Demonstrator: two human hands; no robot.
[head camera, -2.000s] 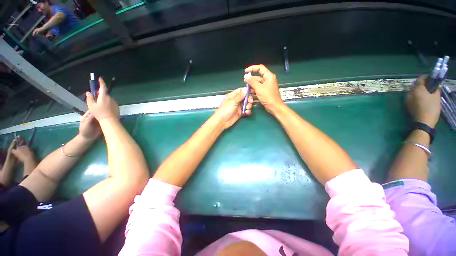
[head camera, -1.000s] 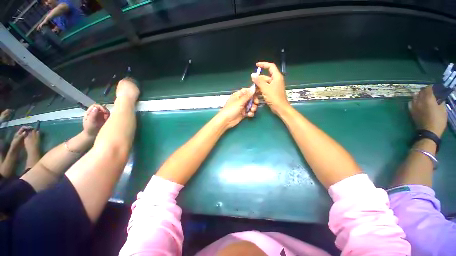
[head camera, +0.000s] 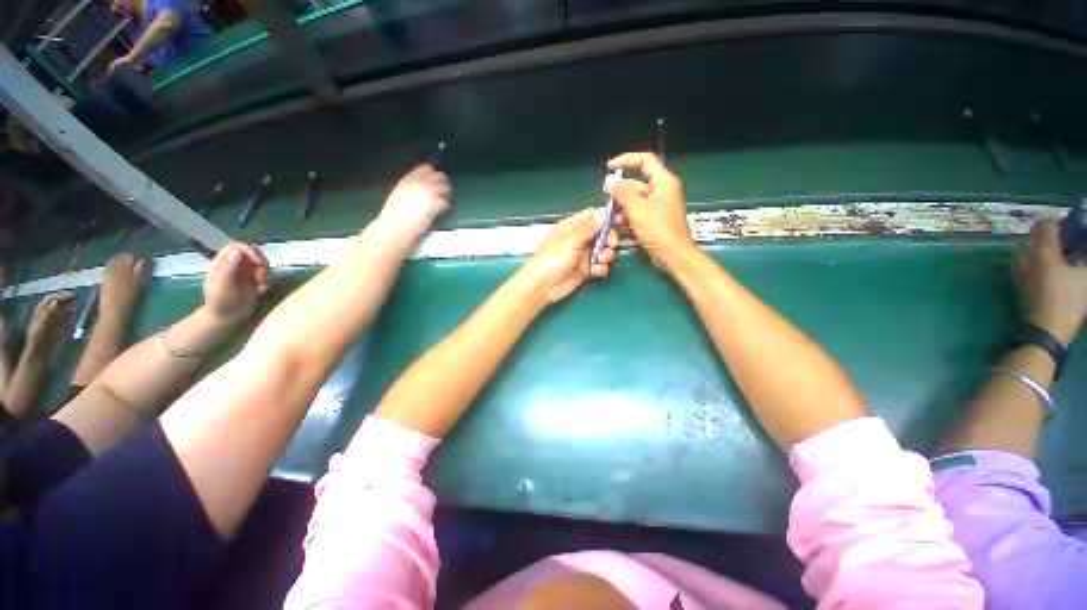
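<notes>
A slim pen (head camera: 606, 230) with a dark bluish body and a pale upper end stands nearly upright, tilted slightly right, above the edge rail. My left hand (head camera: 570, 255) grips its lower part between thumb and fingers. My right hand (head camera: 653, 212) pinches its pale top end between thumb and fingertips. Whether a separate cap is there is too small to tell. Both my hands are bare, and my fingers partly hide the pen.
Beyond the chipped white rail (head camera: 834, 223) lies the dark green belt (head camera: 763, 143) with spaced pens (head camera: 310, 194). A neighbour's arm (head camera: 358, 268) at left reaches over the rail to a pen. Another neighbour's hand (head camera: 1049, 280) is at right. A grey post (head camera: 107, 161) slants at upper left.
The left neighbour's hand has moved right along the belt and reached a pen. My hands and the pen have shifted slightly right since the oldest frame, and the pen's tilt has varied.
</notes>
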